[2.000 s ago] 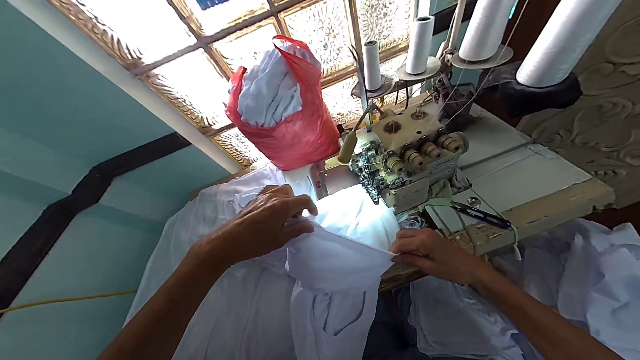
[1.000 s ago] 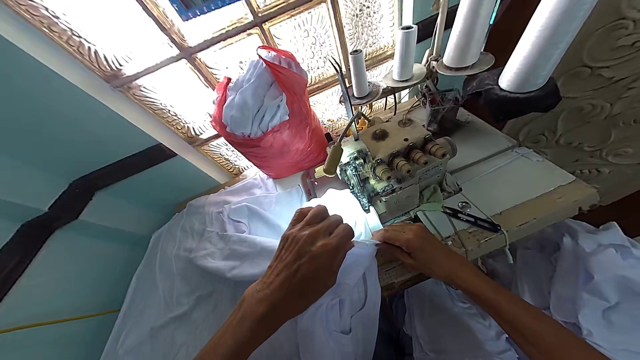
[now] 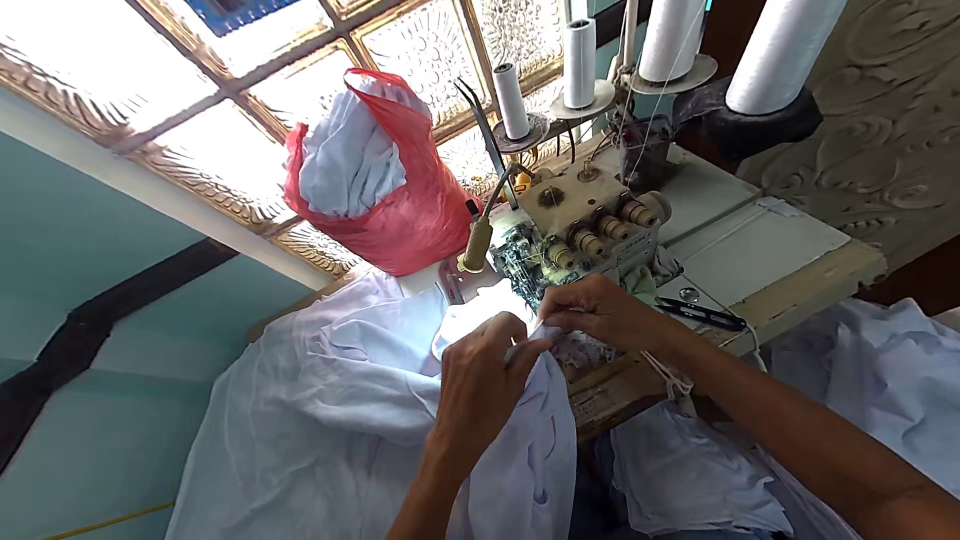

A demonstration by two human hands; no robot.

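Observation:
White fabric spreads over the left of the table and hangs down in front. My left hand pinches a fold of it just before the serger sewing machine. Close beside, my right hand grips the fabric's edge between thumb and fingers, nearer the machine's front. A bright light falls on the cloth at the sewing area, where the needle and presser foot cannot be made out. The small lamp on a bent neck is above that spot.
A red plastic bag stuffed with pale cloth stands by the glass-block window. Thread cones rise behind the machine. Black thread snips lie on the table at its right. More white cloth is below and to the right.
Two seconds ago my hands were apart, with a fabric edge stretched between them. Now they are close together at the machine's front, and the cloth is bunched between them.

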